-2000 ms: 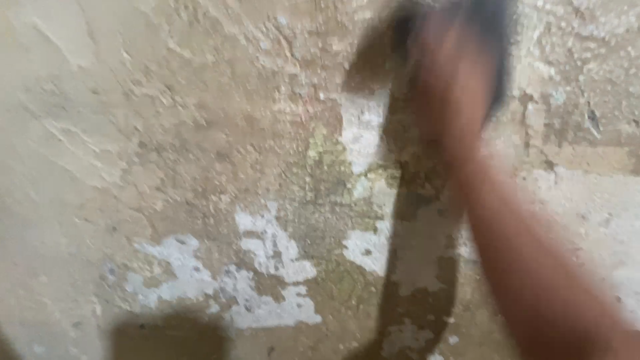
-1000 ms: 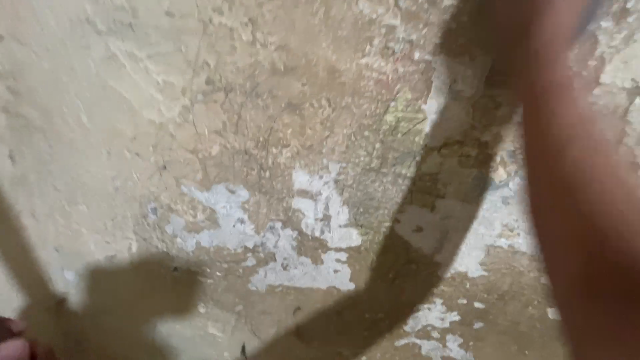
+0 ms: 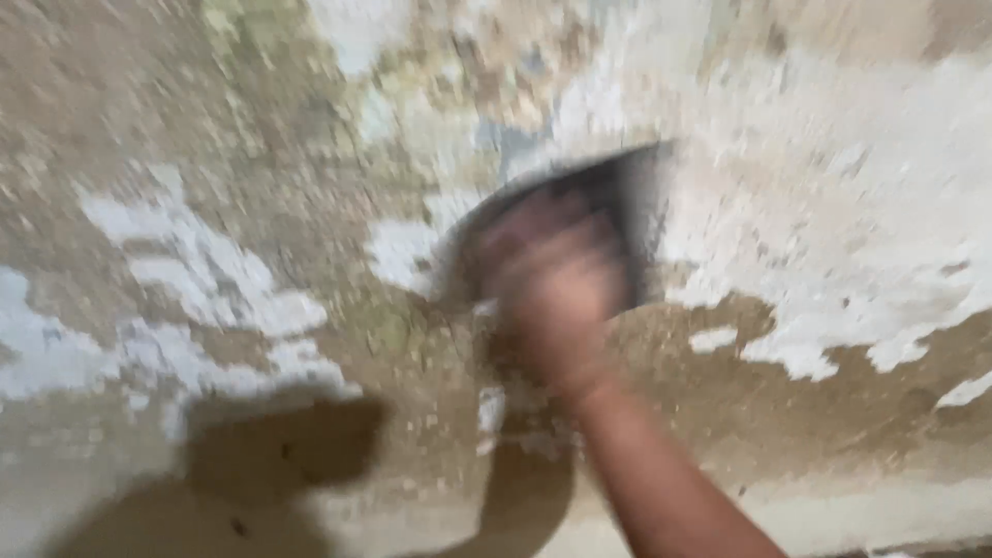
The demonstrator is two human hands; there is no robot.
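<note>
Right of the middle of the head view, my right hand is closed on a dark, flat sheet, blurred by motion. The sheet lies against or close to the wall; its exact material cannot be told, and its outline is curved on the left and pointed at the upper right. My forearm comes in from the lower right. My left hand is out of view.
The wall has peeling paint, with white patches, brown bare areas and greenish stains. Shadows of my head and arm fall across its lower part. A pale band runs along the bottom right.
My right hand has come down from the top edge of the view, with the dark sheet in it. The fingers at the lower left have left the view. The view has shifted right.
</note>
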